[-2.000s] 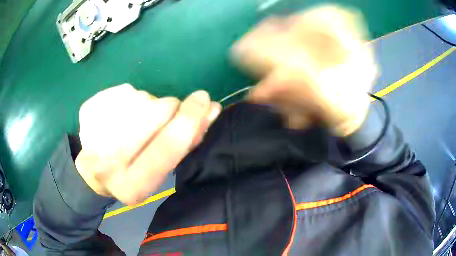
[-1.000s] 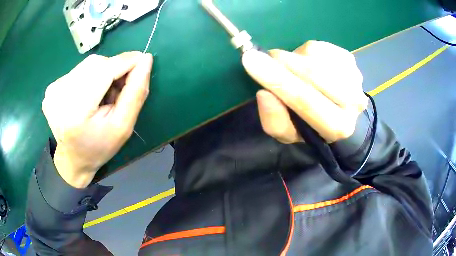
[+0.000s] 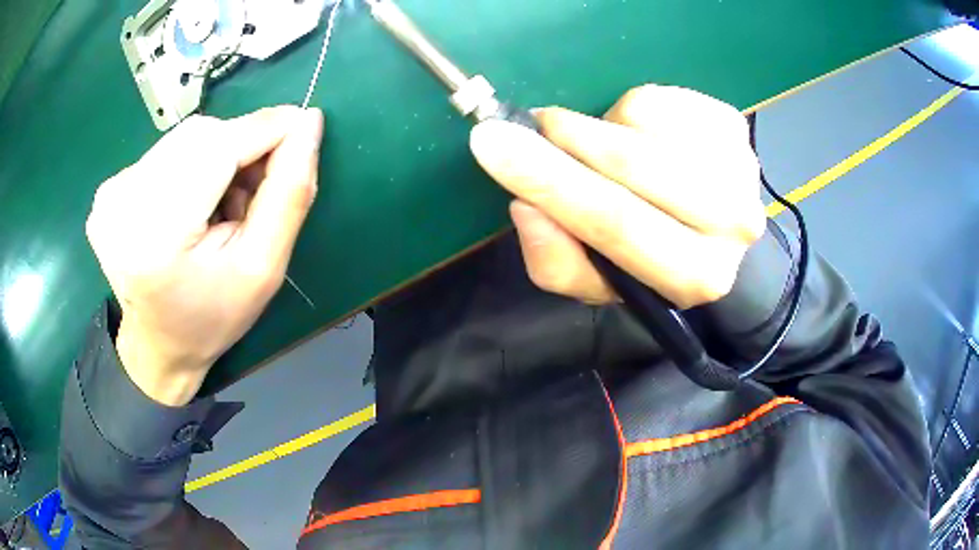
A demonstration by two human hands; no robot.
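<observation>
My left hand (image 3: 204,236) pinches a thin silvery solder wire (image 3: 320,67) between thumb and finger; the wire runs up to the top edge, and a short end shows below the hand. My right hand (image 3: 633,193) holds a soldering iron (image 3: 472,97) by its black handle, its silver barrel pointing up and left. The iron's tip and the wire's upper end are close together at the top edge; whether they touch is unclear. A silver-white plate assembly (image 3: 161,67) with a round pale disc lies at the upper left, cut off by the top edge.
The green mat (image 3: 419,193) covers the bench, whose front edge runs along my body. A black cord (image 3: 800,269) loops by my right wrist. Grey floor with a yellow line (image 3: 322,433) shows beyond the bench edge. A blue object (image 3: 50,521) is at the lower left.
First the hands were close together near my body with the wire between them. They moved apart, and the iron came into view. Since then the iron has moved up and left towards the wire's end.
</observation>
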